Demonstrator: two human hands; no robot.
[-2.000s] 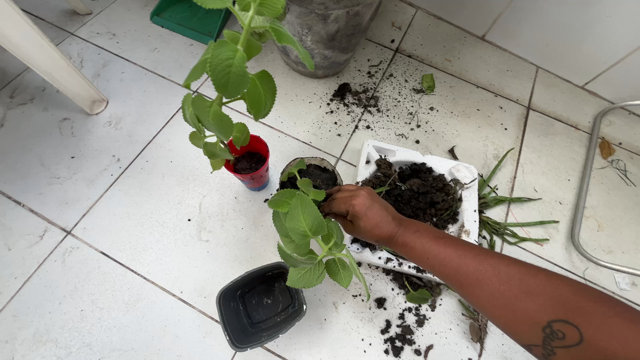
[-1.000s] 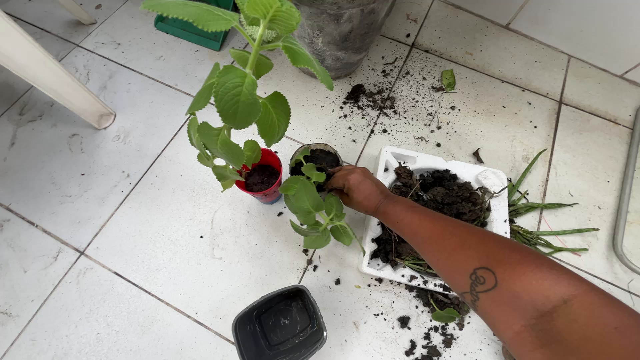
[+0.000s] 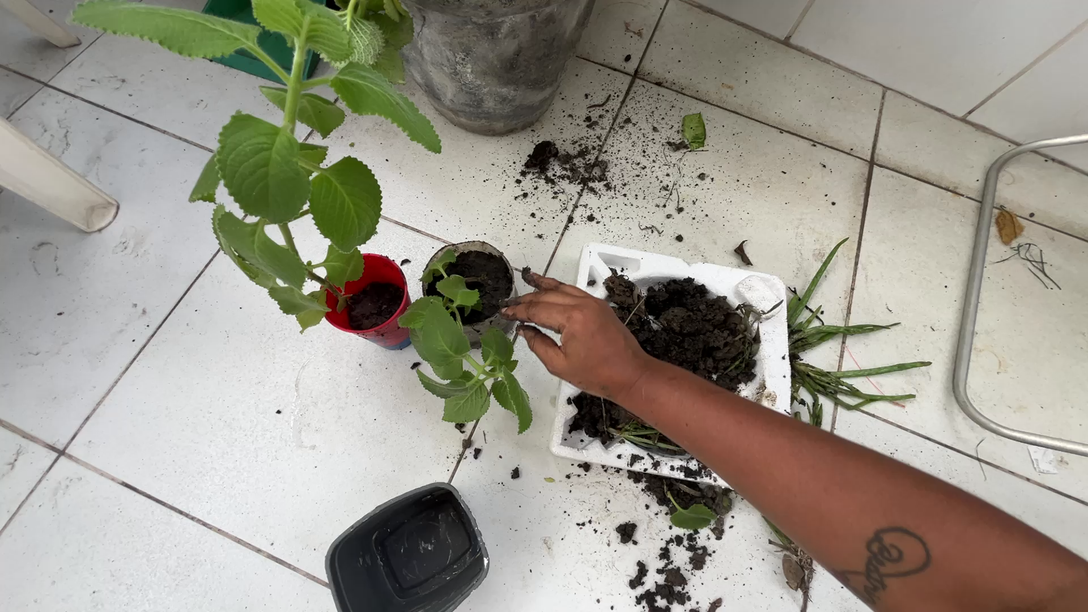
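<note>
My right hand (image 3: pixel 578 333) is spread, palm down, beside the rim of a small round pot of dark soil (image 3: pixel 481 280); its fingers hold nothing. A cutting with scalloped green leaves (image 3: pixel 463 361) leans out over that pot's near side. Left of it, a red cup (image 3: pixel 374 302) holds soil and a taller leafy plant (image 3: pixel 265 166). Under my wrist lies a white foam tray (image 3: pixel 769 340) with clumps of dark soil (image 3: pixel 693 327). My left hand is out of view.
An empty black plastic container (image 3: pixel 408 548) lies near the bottom. Spilled soil (image 3: pixel 671 578) and uprooted aloe-like leaves (image 3: pixel 850 374) surround the tray. A large grey pot (image 3: pixel 501 64) stands behind; a metal tube frame (image 3: pixel 969 340) is right, a white chair leg (image 3: pixel 51 178) left.
The right hand has drawn back a little from the cutting and the small pot, and its fingers have spread apart.
</note>
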